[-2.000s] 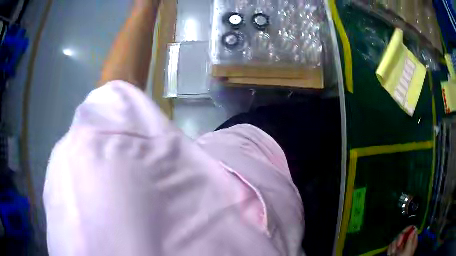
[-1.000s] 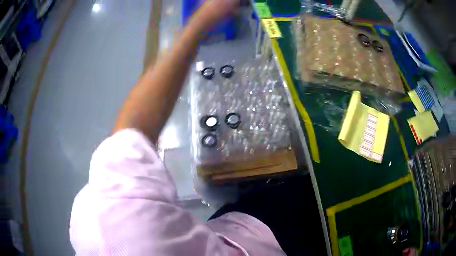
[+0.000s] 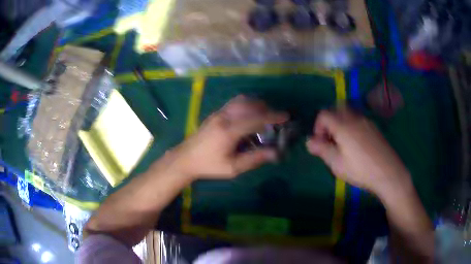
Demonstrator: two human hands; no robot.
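Note:
My left hand [image 3: 219,142] is over the green mat [image 3: 258,193], with thumb and fingers curled around a blurred dark and silvery round object [image 3: 276,136], which looks like the holding fixture. Whether a black unit sits in it cannot be told. My right hand [image 3: 354,149] is just right of the fixture, a small gap away, fingers bent together towards it. Blur and the fingers hide whether it holds anything; no red handle shows.
A brown tray stack [image 3: 217,26] with several black round units [image 3: 302,19] lies at the rear. Film-wrapped tray [image 3: 57,118], yellow label sheet [image 3: 124,139] and slim dark stick [image 3: 150,93] are at left. A dull pink pad [image 3: 385,98] and a red-based object [image 3: 426,61] are at right.
The view has swung from the side trays and floor to the mat. My left hand has come from the left side to the fixture. Both hands are now fully seen above the mat.

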